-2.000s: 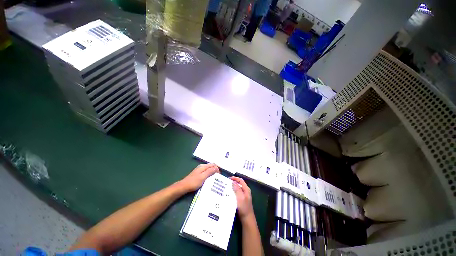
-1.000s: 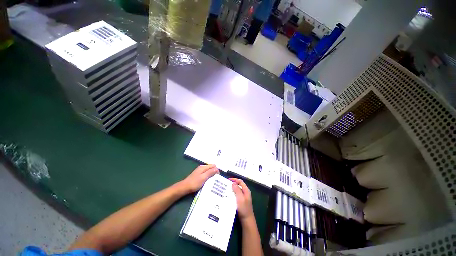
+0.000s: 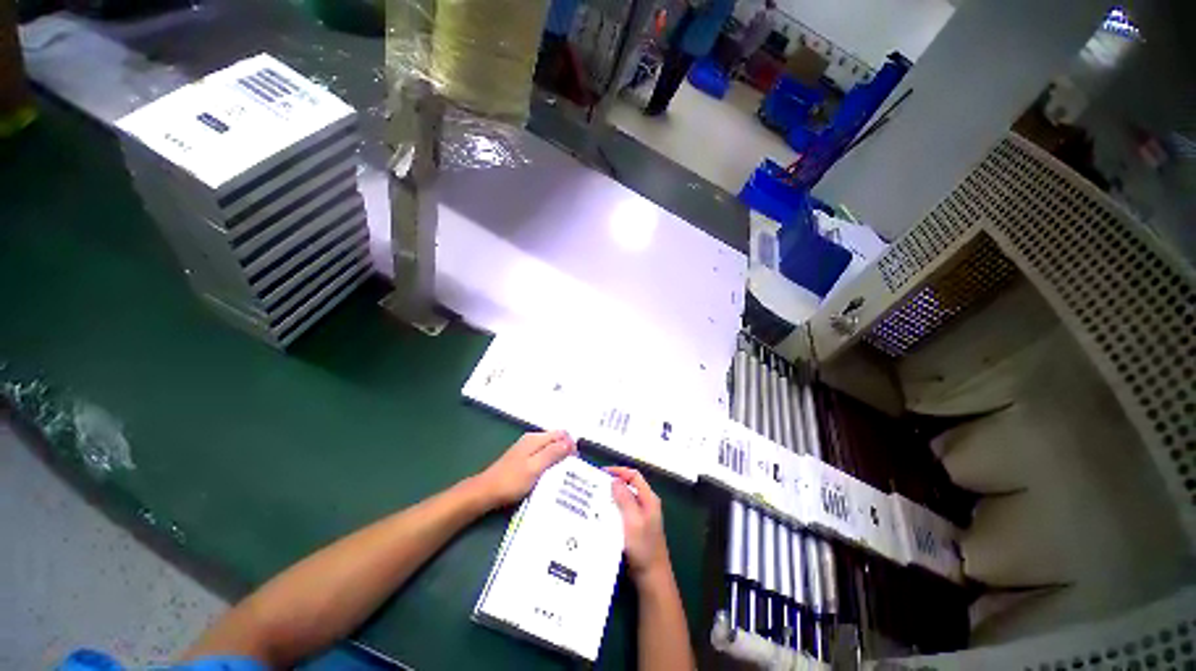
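A working stack of white printed packs (image 3: 558,561) lies on the green bench at the lower middle. My left hand (image 3: 527,468) rests at its upper left corner. My right hand (image 3: 639,520) rests along its right edge, so the stack is held between both hands. A row of packs (image 3: 754,469) runs end to end from the white slide board (image 3: 590,249) across the rollers to the tunnel opening. A tall finished stack (image 3: 249,197) stands apart on the bench at the left.
The upright post (image 3: 416,210) with clear film and a pale-yellow roll (image 3: 483,53) stands behind the bench. The roller conveyor (image 3: 780,557) and perforated shrink tunnel (image 3: 1102,249) with curtain flaps are at the right. Loose clear film (image 3: 99,439) lies at the left bench edge. A person (image 3: 689,46) stands in the background.
The row of packs has shifted left, away from the tunnel opening, and its near end lies farther left on the bench. Both hands and the working stack have barely moved.
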